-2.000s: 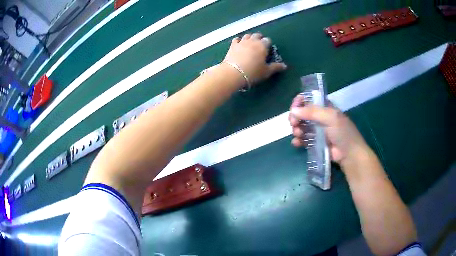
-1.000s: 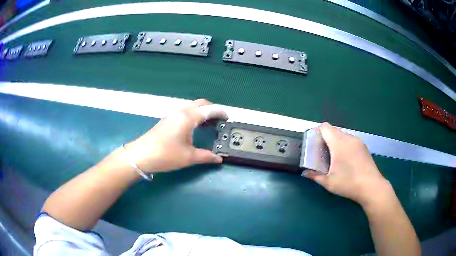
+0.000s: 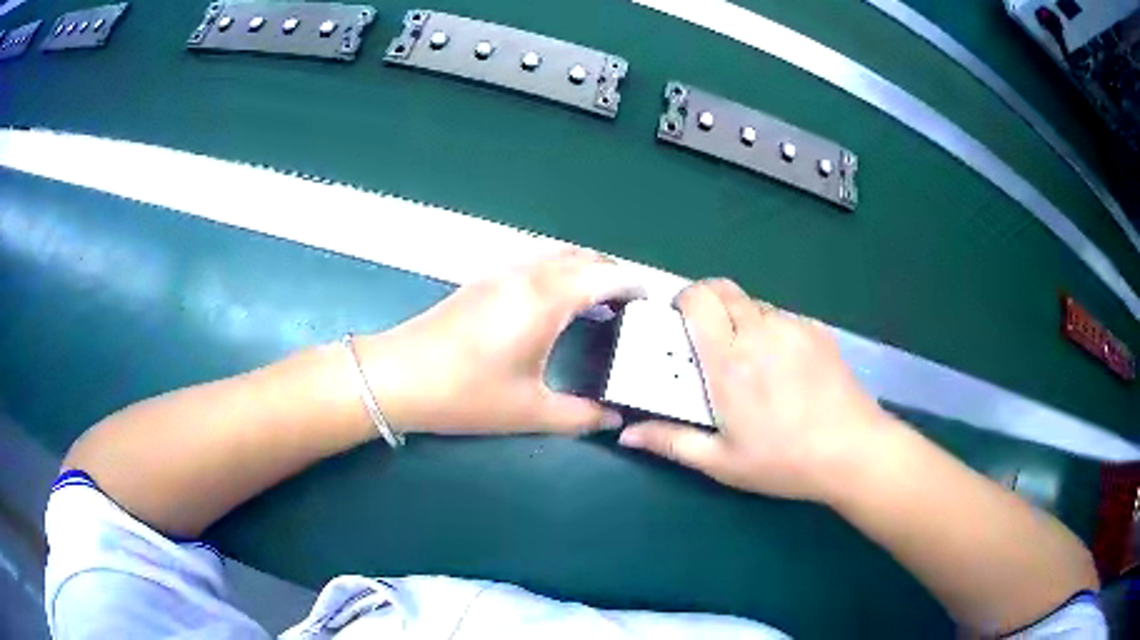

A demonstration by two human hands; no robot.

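A silver-white plate [image 3: 660,363] with a smooth pale face and a few small dark dots is between my hands, above the green ledge. My right hand [image 3: 781,406] holds its right side and covers much of it. My left hand [image 3: 500,350] is at the left end, thumb and fingers curved around a gap, with fingertips at a dark edge beside the plate. The dark grey carrier seen earlier is almost wholly hidden by the plate and my hands.
Grey carriers with round studs lie in a row on the green belt, the nearest [image 3: 760,144] beyond my hands. A pale metal strip [image 3: 313,219] divides belt and ledge. A red carrier [image 3: 1098,335] lies far right, and a red block [image 3: 1119,515] is cut off at the right edge.
The silver-white plate has moved left from the carrier's right end and now covers the carrier. My right hand has moved left with it. The view has shifted.
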